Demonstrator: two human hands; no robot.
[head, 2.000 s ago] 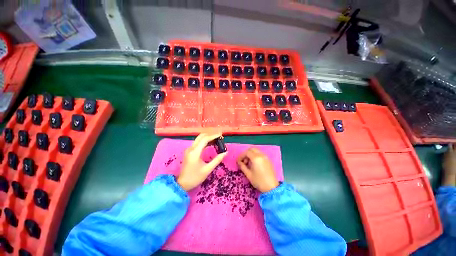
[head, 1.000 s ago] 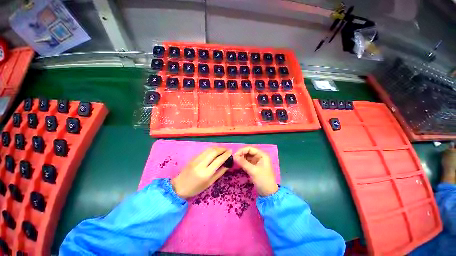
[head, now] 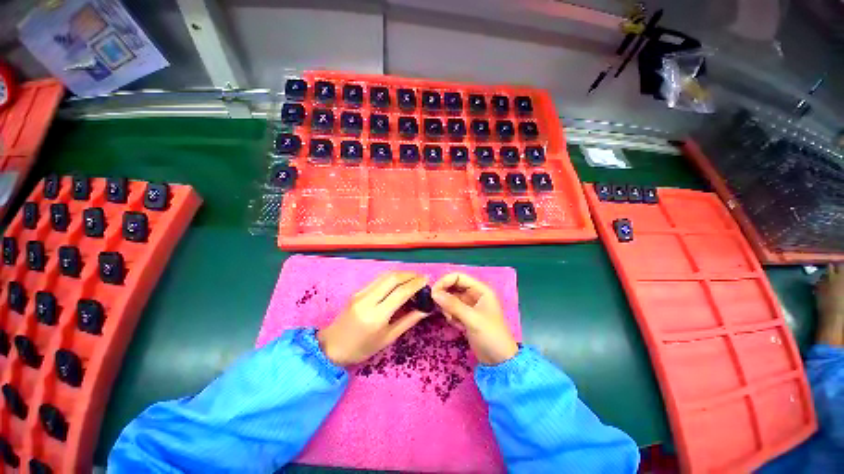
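My left hand (head: 373,319) holds a small black housing (head: 423,298) between thumb and fingers above the pink mat (head: 389,430). My right hand (head: 474,315) is against the housing's right side, with thumb and forefinger pinched together. Whether a tiny part is between those fingertips is hidden. A loose pile of tiny black fittings (head: 421,361) lies on the mat below and between my hands. A few more bits lie at the mat's upper left.
The middle red tray (head: 435,238) holds rows of housings on a clear blister tray. The left red tray (head: 148,268) holds spaced housings. The right red tray (head: 713,353) has several housings at its far end. Another person's hand (head: 830,305) shows at the right edge.
Since the earliest frame, my left hand has lowered and turned the housing, and my right hand has moved left from the pile's edge to meet it. Little differs from one second ago.
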